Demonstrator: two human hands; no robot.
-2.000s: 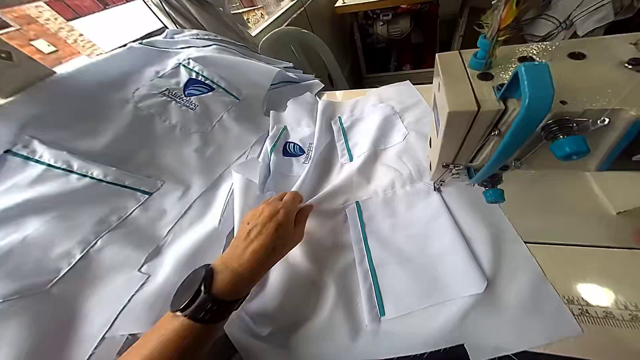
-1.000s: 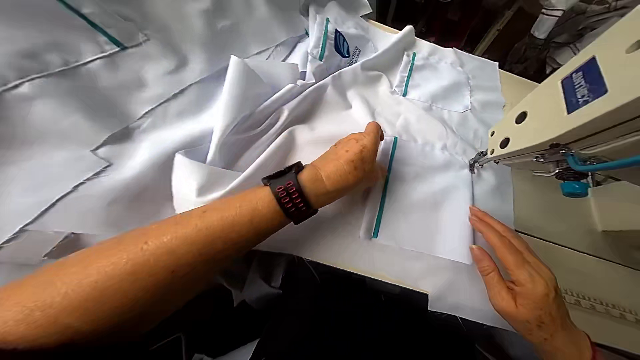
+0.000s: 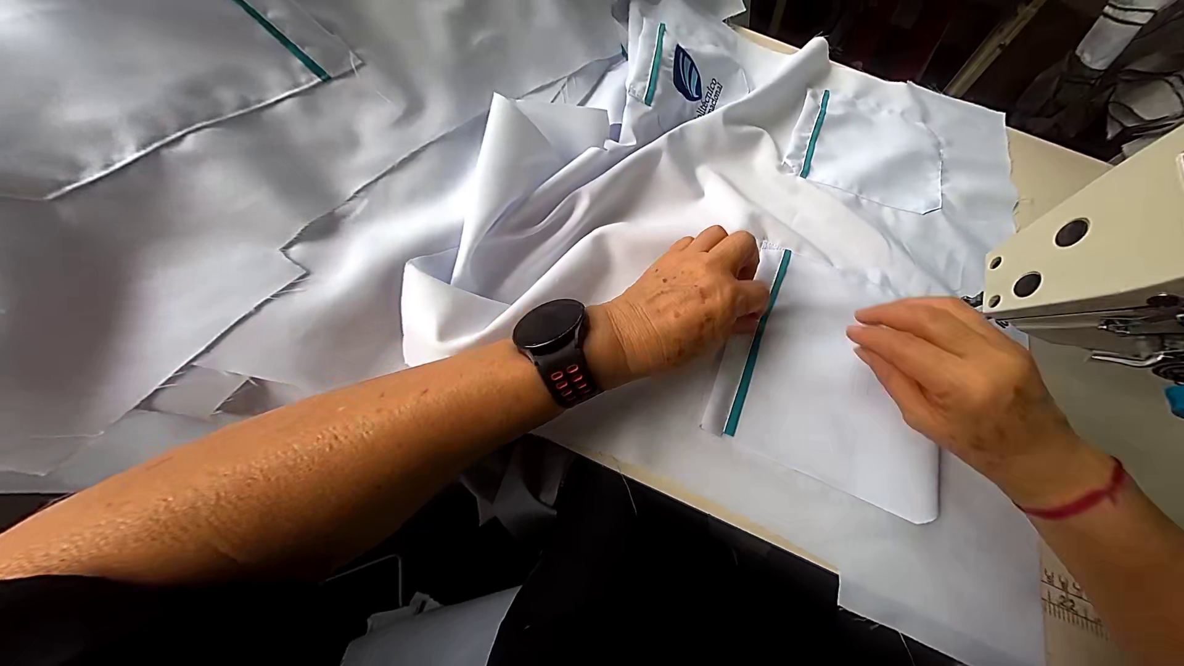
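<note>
My left hand (image 3: 698, 301), a black watch on its wrist, has its fingers curled on white garment fabric (image 3: 629, 231) at the top corner of a large white pocket (image 3: 851, 370) edged with teal trim (image 3: 758, 342). Whether it pinches the cloth is hidden. Over the pocket's right part is my right hand (image 3: 953, 370), fingers together and bent, with nothing seen in it and a red string at its wrist. A smaller teal-trimmed pocket (image 3: 874, 153) lies above. The sewing machine head (image 3: 1091, 250) stands just right of my right hand; its needle area is mostly hidden.
More white fabric pieces (image 3: 166, 250) with teal trim spread over the left side. An embroidered pocket (image 3: 689, 79) lies at the top. The table edge (image 3: 721, 518) runs below the garment, and a measuring scale (image 3: 1073, 601) shows at lower right. Dark and striped cloth is behind.
My right hand, out of view two seconds ago, lay at the large pocket's right edge one second ago and has moved up over the pocket. My left hand stays near the pocket's trimmed corner.
</note>
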